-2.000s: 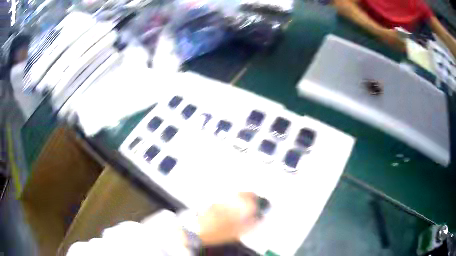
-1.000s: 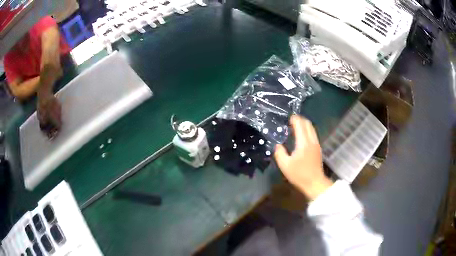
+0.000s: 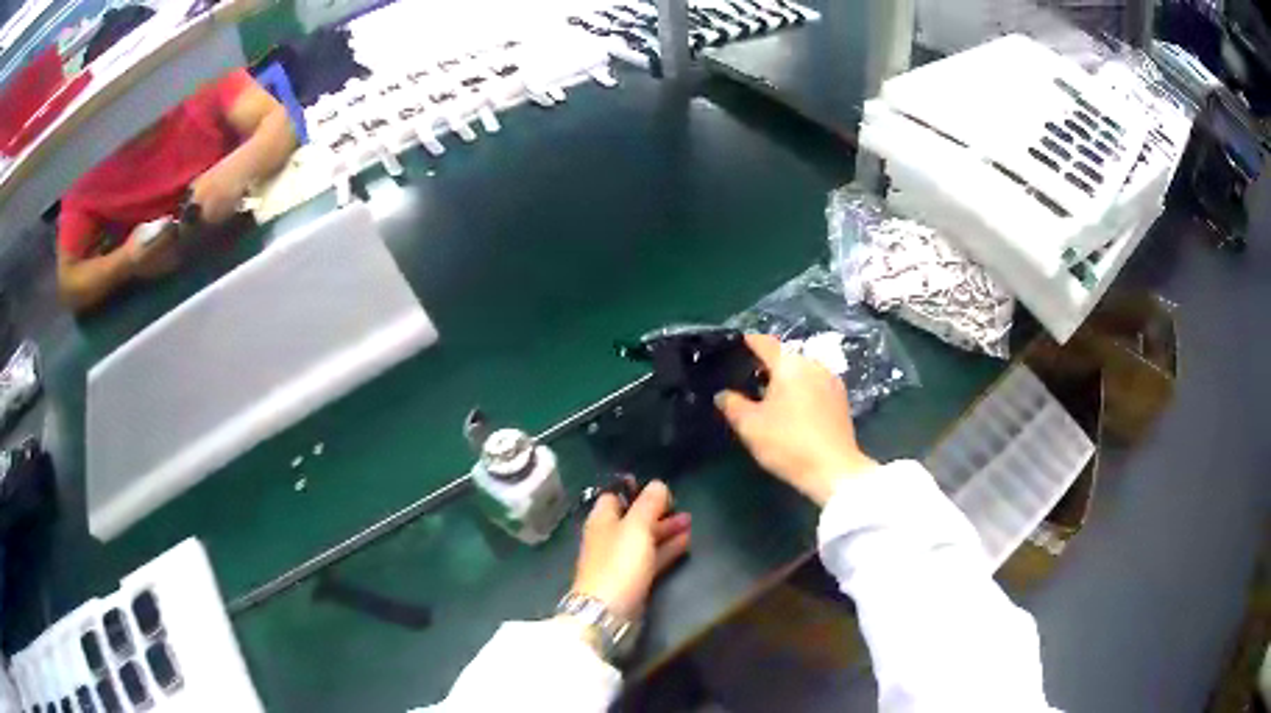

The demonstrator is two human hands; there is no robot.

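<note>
My right hand [image 3: 797, 418] grips a bunch of black straps [image 3: 693, 365] between thumb and fingers, at the mouth of a clear plastic bag [image 3: 881, 365]. More black straps seem to lie in the dark heap below. My left hand [image 3: 623, 546], with a metal wristwatch on its wrist, is left of and nearer than my right hand. Its fingertips hold a small dark object [image 3: 609, 490], probably a watch body; the fingers partly hide it. A white bottle [image 3: 519, 488] with a metal top stands just left of it.
A loose black strap [image 3: 370, 599] and small white bits [image 3: 300, 465] lie on the mat. A foam pad [image 3: 258, 369], a watch tray [image 3: 209, 613], a white-strap bag [image 3: 931, 286] and stacked trays [image 3: 976, 167] surround the work. A person in red sits opposite.
My left hand has come into view beside the bottle. My right hand has moved left and taken hold of black straps. The other person's hand has left the foam pad.
</note>
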